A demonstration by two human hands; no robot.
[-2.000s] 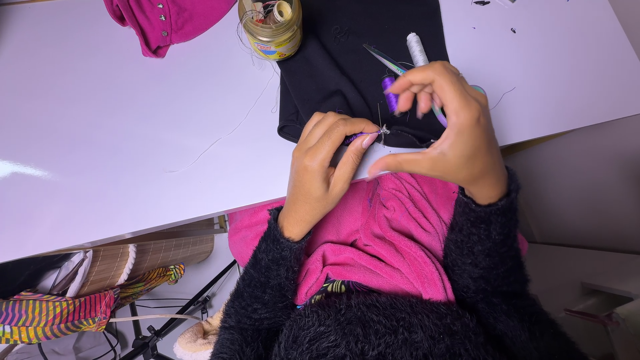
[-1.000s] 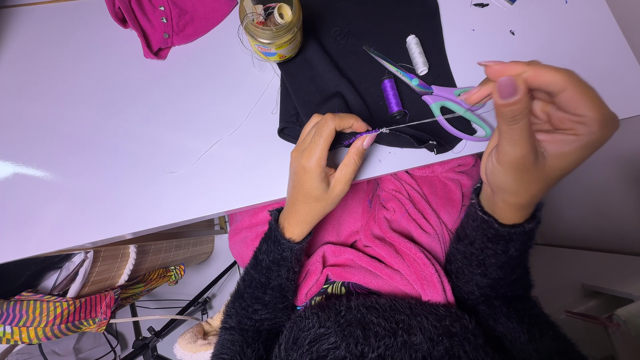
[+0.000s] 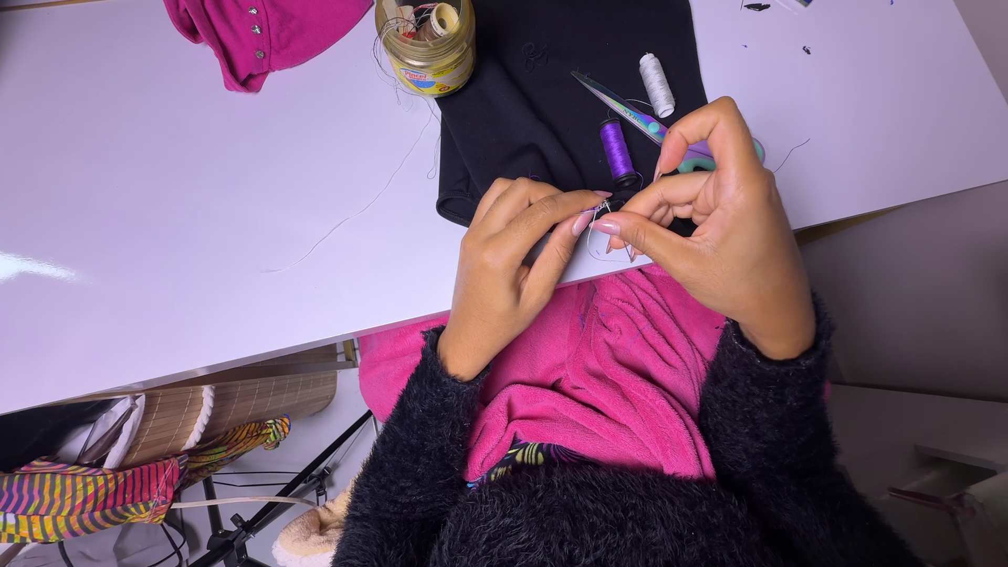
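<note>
My left hand [image 3: 516, 256] pinches the edge of the black fabric [image 3: 512, 126] between thumb and fingers, where a small silvery piece [image 3: 605, 205] shows at the fingertips. Close to its right, my right hand [image 3: 713, 228] has thumb and forefinger pinched together at a thin pale thread [image 3: 591, 242], which loops down below the fingertips. Whether a needle is between them is too small to tell. On the fabric lie a purple thread spool [image 3: 616, 150], a white thread spool [image 3: 657, 85] and scissors [image 3: 618, 102], their handles partly behind my right hand.
A glass jar [image 3: 433, 59] with spools and loose threads stands at the fabric's back left. A magenta garment with snaps [image 3: 276, 35] lies at the back of the white table [image 3: 197, 205]. Below the table at left are striped cloth [image 3: 87, 492] and a black tripod stand [image 3: 236, 535].
My right hand pulled a thread out to the right one second ago; now it is back beside my left hand, and the thread hangs in a loop. My left hand has stayed in place.
</note>
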